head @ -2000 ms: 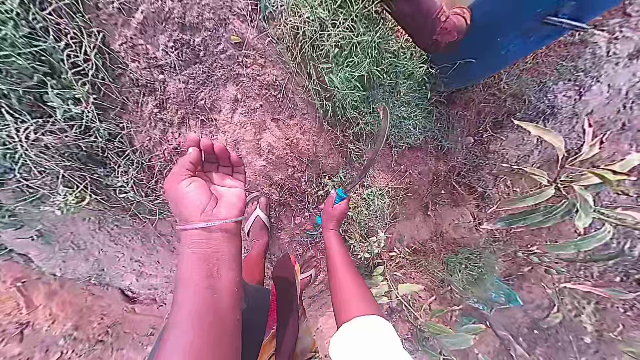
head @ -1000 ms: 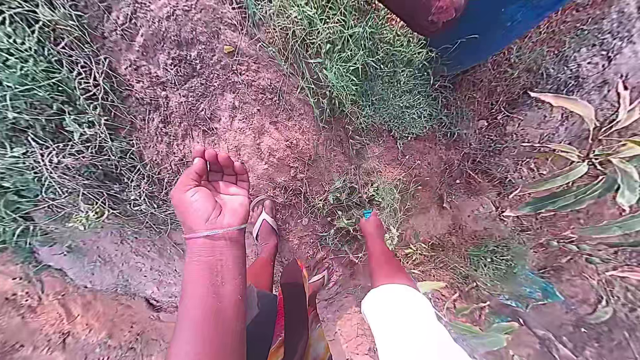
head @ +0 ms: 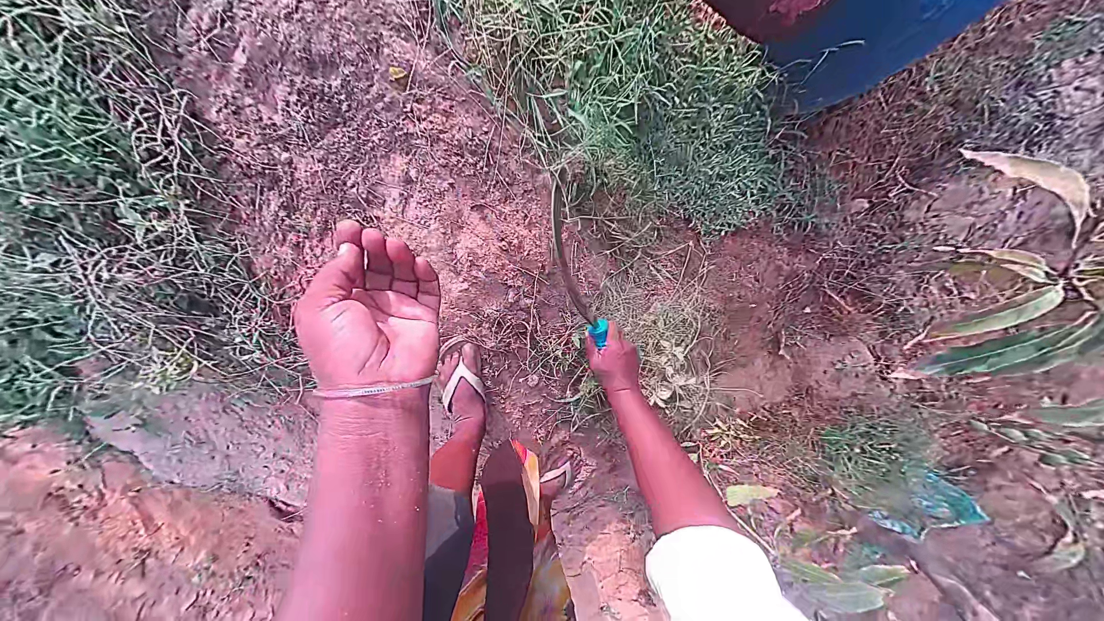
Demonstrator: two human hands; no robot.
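Observation:
Palm up, my left hand is raised above the bare soil, its fingers slightly curled and holding nothing; a thin pale bracelet circles the wrist. My right hand is closed around the turquoise handle of a sickle. From it the long, thin curved blade points up the view toward the near edge of a green grass patch, where its tip is hard to make out among the stems. Some dry cut grass lies just beyond my right hand.
My feet in white-strapped flip-flops stand below the hands. Thick grass borders the left. At the top right are a blue surface and part of a person's limb. A broad-leaved plant and a scrap of turquoise plastic are at the right.
The sickle blade, not clearly visible one second ago, shows again and now points up toward the grass patch. My left hand keeps its palm-up pose.

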